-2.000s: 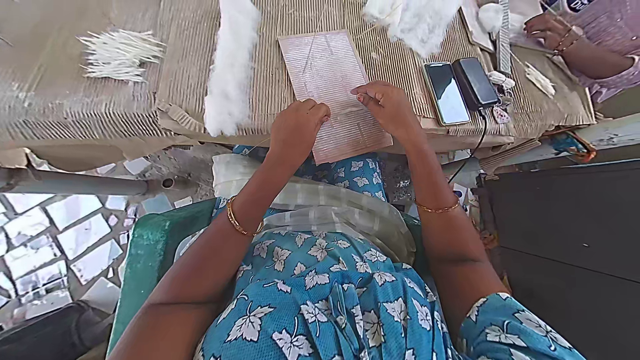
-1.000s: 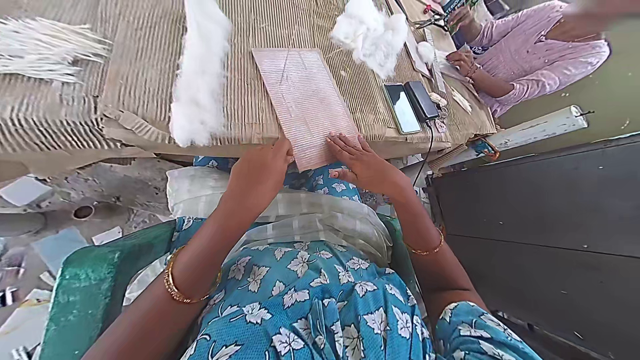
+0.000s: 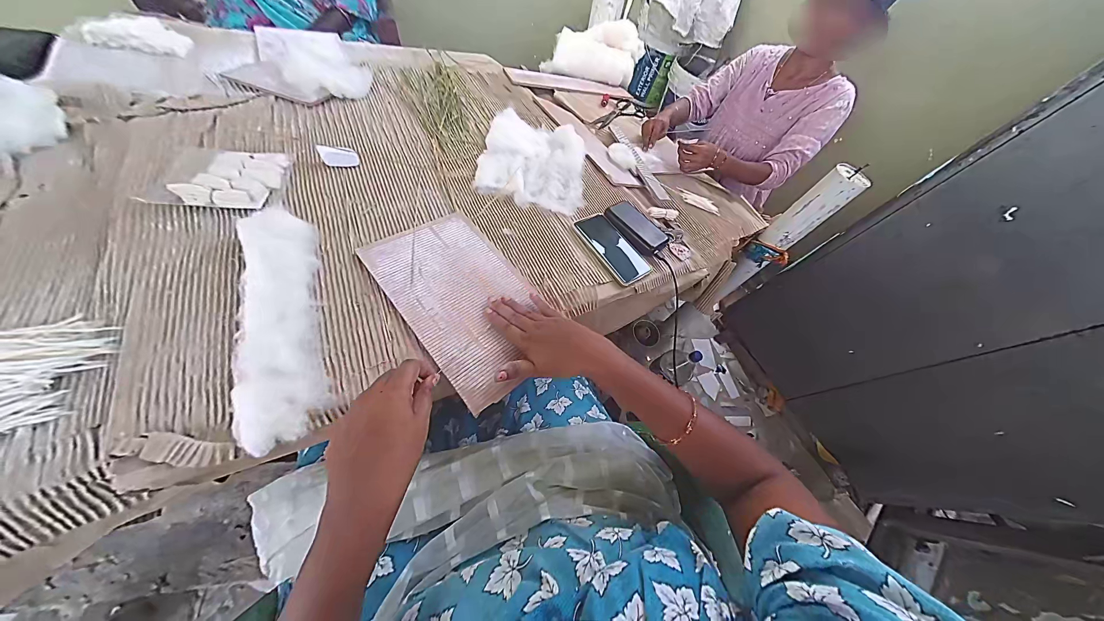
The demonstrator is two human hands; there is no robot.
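A flat ribbed board [image 3: 448,285] lies at the near edge of the table, its lower corner jutting over my lap. My right hand [image 3: 548,339] rests on its lower right part with spread fingers, palm down. At the board's lower left edge is my left hand [image 3: 392,405], thumb and fingertips pinched together; whether something thin is between them I cannot tell. Left of the board lies a long strip of white cotton wool [image 3: 280,332]. Thin straw-like stalks [image 3: 440,108] are spread beyond the board, beside a loose heap of cotton wool [image 3: 530,164].
White cotton wicks [image 3: 52,366] lie at the far left. A phone [image 3: 612,248] and a black case [image 3: 636,226] sit right of the board, with a cable hanging down. Across the corner a co-worker in pink [image 3: 768,121] handles cotton near scissors [image 3: 619,112]. Corrugated cardboard [image 3: 172,285] covers the table.
My right hand has come down flat on the board, and my left hand has moved from the board's surface to its left edge. The view has swung up, showing more of the table.
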